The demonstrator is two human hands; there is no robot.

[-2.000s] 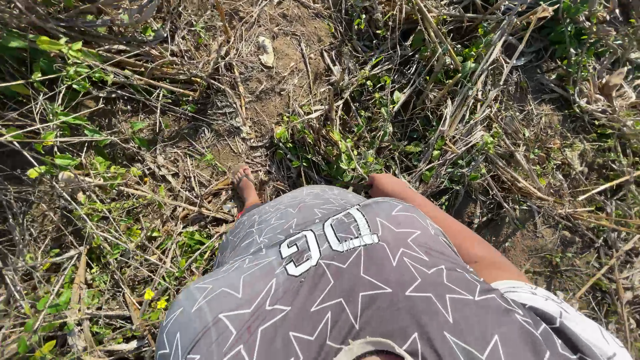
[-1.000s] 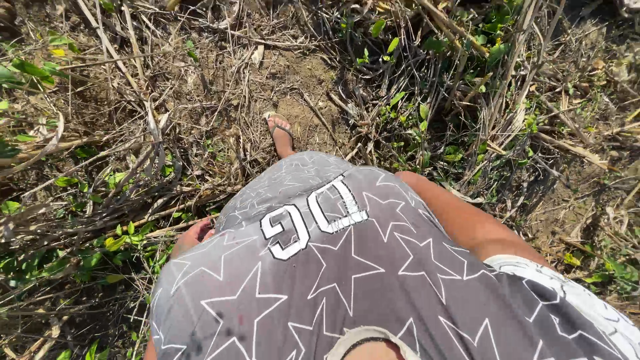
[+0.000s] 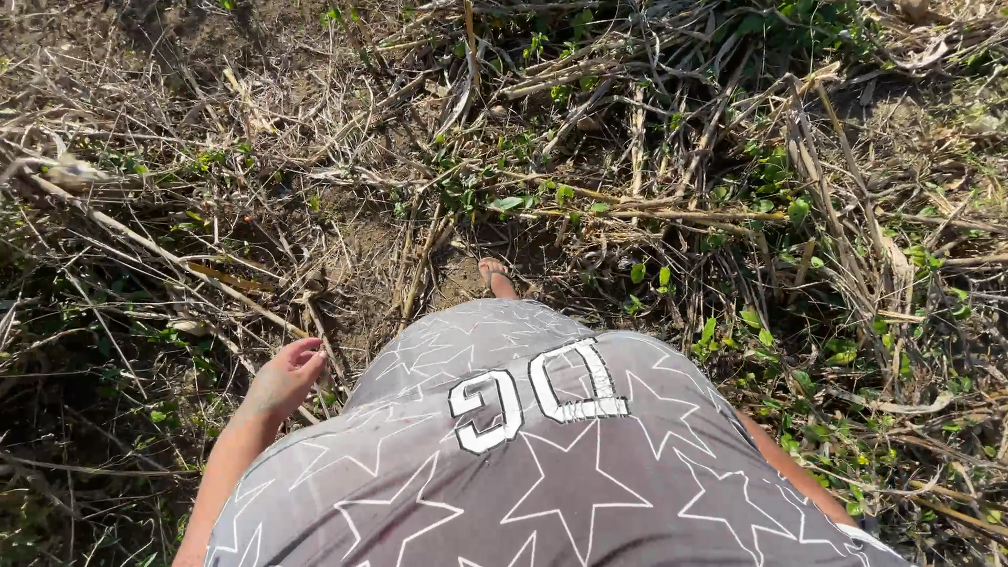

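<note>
My left hand (image 3: 287, 379) is at the lower left, beside my grey star-patterned shirt (image 3: 583, 488), with its fingers loosely curled and nothing visible in it. Below it lie dry stalks and low green plants. On the right only my forearm (image 3: 795, 476) shows past the shirt; the right hand is hidden behind the cloth. One foot in a sandal (image 3: 496, 276) stands on bare soil just beyond the shirt's hem.
Dry stalks (image 3: 843, 205) and brown plant litter cover much of the ground, thickest at the upper right. Small green leafy plants (image 3: 756, 323) grow among them. A long pale stalk (image 3: 169, 256) slants across the left side. Patches of brown soil (image 3: 354, 260) show between.
My left hand has come out from beside the shirt into fuller view at the left. My right hand, visible two seconds ago, is now hidden. The view has moved over the ground.
</note>
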